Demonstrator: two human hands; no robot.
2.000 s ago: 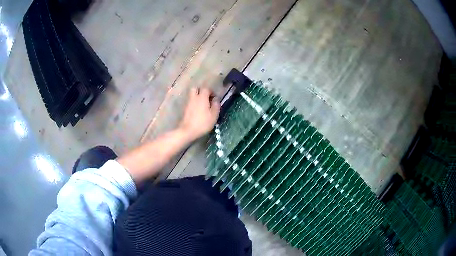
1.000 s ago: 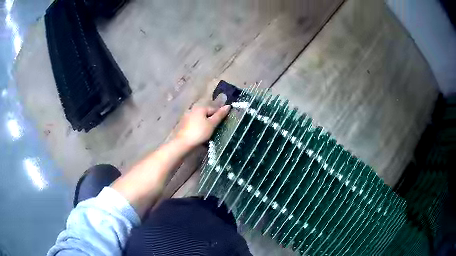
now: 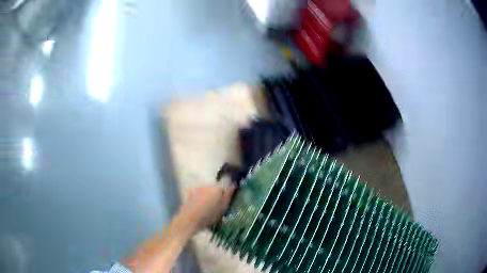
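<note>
A loaded PCB rack (image 3: 320, 213) fills the lower right of the head view, with many green boards standing on edge like fins. My left hand (image 3: 209, 203) is closed on the rack's black end at its near left side. The fingers are partly hidden behind the end and blurred. The rack's far right end runs to the lower right. My right hand is not in view.
Black racks (image 3: 331, 104) stand beyond the boards on a pale wooden platform (image 3: 200, 133). A blurred red object (image 3: 323, 29) is behind them at the top. Grey floor (image 3: 117, 160) lies to the left and a pale surface (image 3: 443, 106) to the right.
The view has swung from the wooden surface to the floor, platform and several black racks. The loaded rack has moved with my left hand, which stays at its end.
</note>
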